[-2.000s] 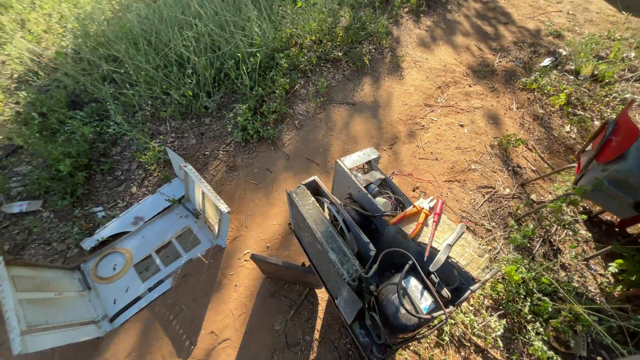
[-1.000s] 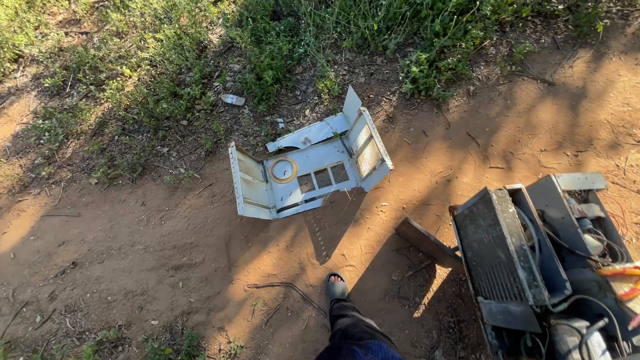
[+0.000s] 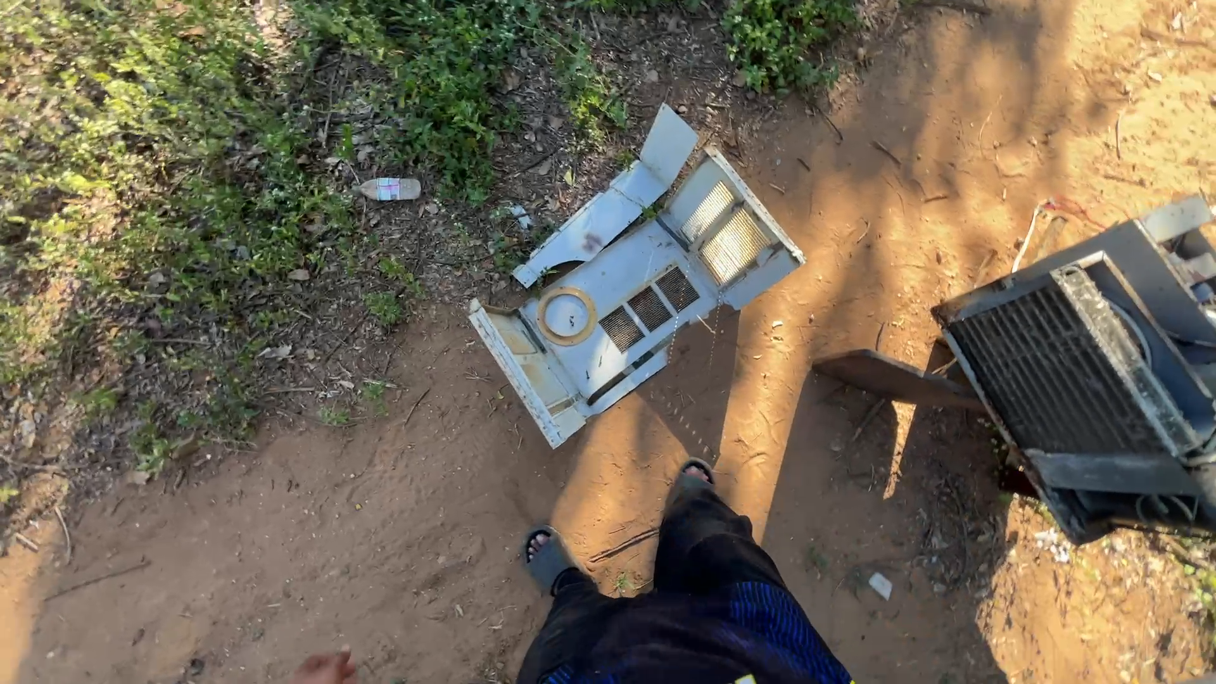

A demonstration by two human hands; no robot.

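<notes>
At the bottom edge, left of my legs, part of my left hand [image 3: 325, 668] shows above the dirt; its fingers are mostly cut off, and I cannot tell if it holds anything. My right hand is out of view. Ahead of my feet lies a white sheet-metal housing [image 3: 617, 309] with raised ends, vent grilles and a round ring [image 3: 566, 316]. A bent white metal panel [image 3: 594, 228] lies along its far side. To the right stands an opened air conditioner unit [image 3: 1064, 370] with dark coil fins, and a flat brown board or panel [image 3: 898, 378] projects from its left side.
My sandalled feet [image 3: 549, 560] stand on reddish dirt. A plastic bottle [image 3: 390, 189] lies by the green weeds [image 3: 408, 85] at the upper left. A stick [image 3: 624, 545] lies between my feet, and a small white scrap [image 3: 881, 585] lies to their right.
The view has swung left and down, away from the pliers and other tools on the unit. Both my feet now stand before the white housing, where one showed a second ago. Part of my left hand has appeared.
</notes>
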